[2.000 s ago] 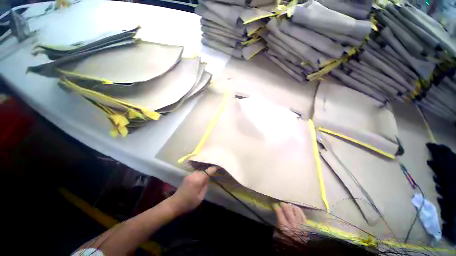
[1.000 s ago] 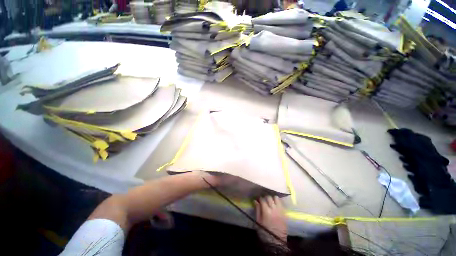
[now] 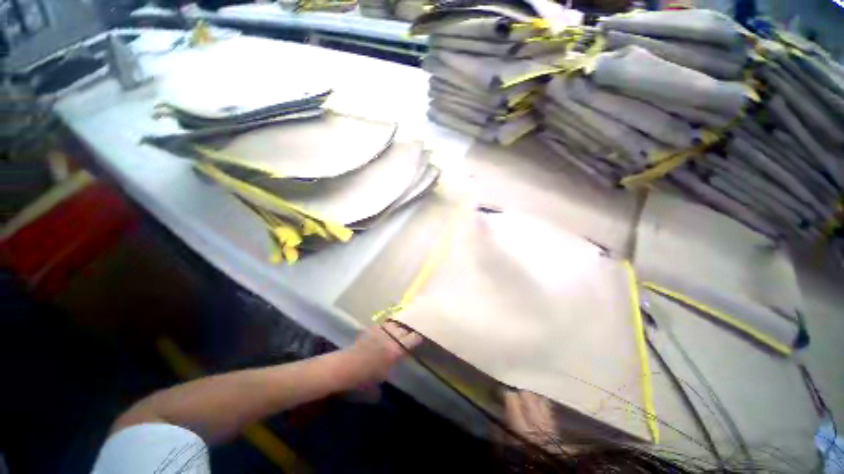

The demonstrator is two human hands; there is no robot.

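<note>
A beige fabric panel (image 3: 527, 315) with yellow edge tape (image 3: 640, 356) down its sides lies in front of me. Its near edge is raised and shows a dark underside. My left hand (image 3: 381, 354) is at the panel's near left corner, with the fingertips partly hidden under the edge; it seems to hold that corner. My right hand (image 3: 527, 417) is at the near edge right of the middle, blurred and partly covered by dark hair strands. Its fingers touch the edge, but their grip cannot be made out.
A fanned pile of panels (image 3: 305, 153) with yellow tails lies at left. Tall bundled panels (image 3: 648, 93) stand at the back. A small folded panel (image 3: 717, 268) and narrow strips (image 3: 694, 380) lie at right. A red object (image 3: 69, 222) is beyond the table's left edge.
The view has swung left, shifting the table to the right in the picture. My left hand has moved from under the panel's near edge out to its left corner. My right hand stays at the near edge.
</note>
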